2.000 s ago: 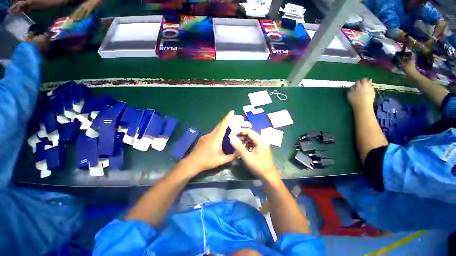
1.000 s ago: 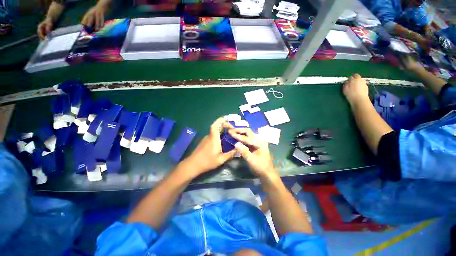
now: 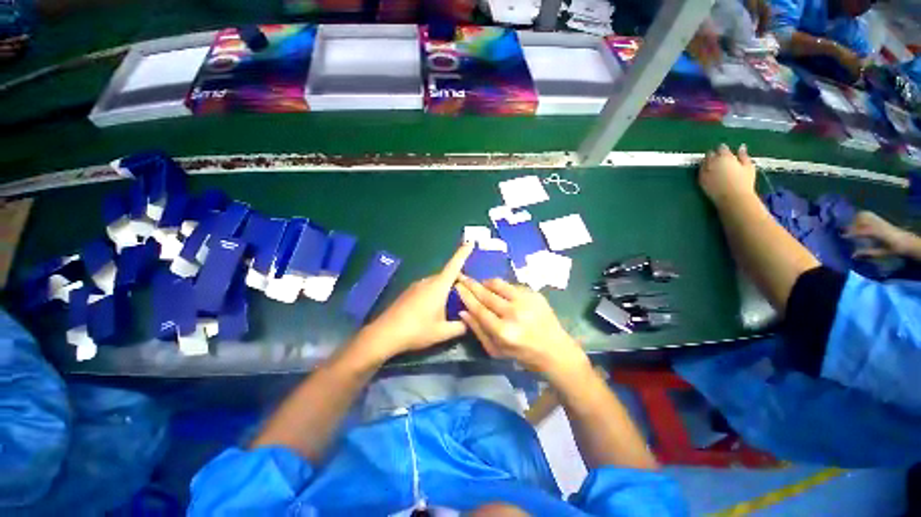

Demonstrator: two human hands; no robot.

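Observation:
A small blue carton (image 3: 487, 265) with white end flaps lies under and between my two hands, its flaps pointing away from me. My left hand (image 3: 419, 313) holds its left side with the index finger stretched along the edge. My right hand (image 3: 510, 318) has its fingers over the near part of the carton. Another blue blank (image 3: 522, 242) lies just right, with white cards (image 3: 565, 232) around it. Black accessories (image 3: 636, 295) lie in a cluster further right. Closed and half-open blue cartons (image 3: 217, 275) are piled at the left, and a single one (image 3: 373, 286) lies nearer my left hand.
A white loop (image 3: 563, 184) lies above the cards. A raised rail (image 3: 404, 160) and slanted post (image 3: 646, 86) stand before the conveyor with white trays (image 3: 366, 69) and printed colourful boxes (image 3: 478, 73). At right, a neighbour's arm (image 3: 757, 217) reaches beside a blue heap (image 3: 818, 224).
The blue carton now lies flatter, with more of its face showing, and my left index finger has straightened. The trays and printed boxes on the conveyor have shifted right. Another hand shows at the right heap.

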